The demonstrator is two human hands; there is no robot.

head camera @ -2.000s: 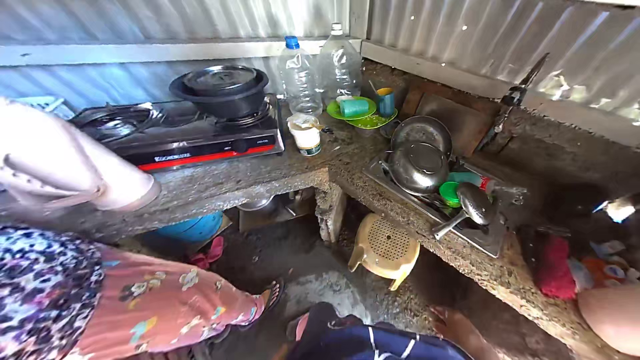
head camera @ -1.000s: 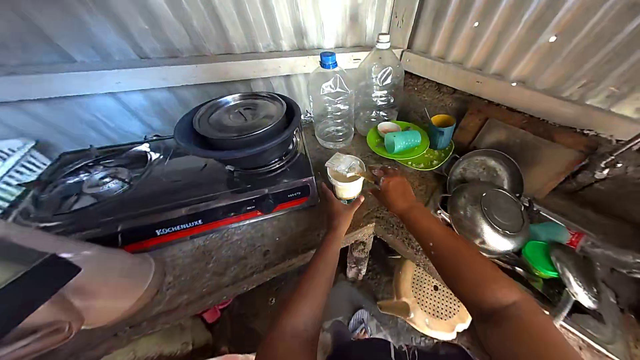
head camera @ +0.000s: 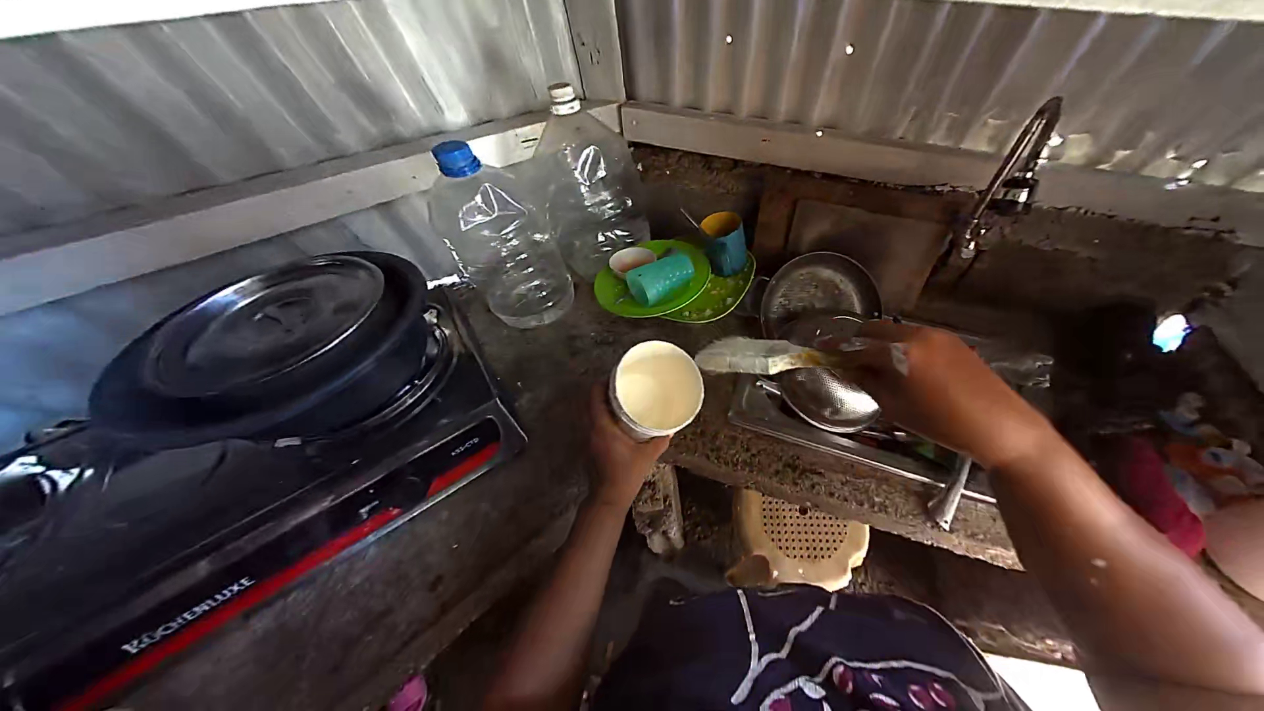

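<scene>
My left hand (head camera: 622, 449) grips a white tub (head camera: 659, 388) from below and its left side, near the counter edge; its open top shows pale cream-coloured contents. Just right of the tub, my right hand (head camera: 889, 370) holds a whitish, blurred item (head camera: 755, 355), perhaps a plastic packet or film, pointing toward the tub. Behind the tub are a green plate (head camera: 691, 286) and a turquoise cup (head camera: 662, 278) lying on its side. Under and beyond my right hand, metal pans (head camera: 822, 296) rest over the sink, partly hidden by it.
On the left stands a gas stove (head camera: 237, 553) with a lidded dark pot (head camera: 262, 341). Two large clear plastic bottles (head camera: 509, 247) are at the back corner. A blue mug (head camera: 724, 247) stands beyond the plate, a faucet (head camera: 1007, 183) at back right, and a plastic stool (head camera: 802, 533) below the counter.
My right hand has moved away from the tub to the right with the whitish item. The whitish covering seen on the tub a second ago is off its top. The view has shifted right.
</scene>
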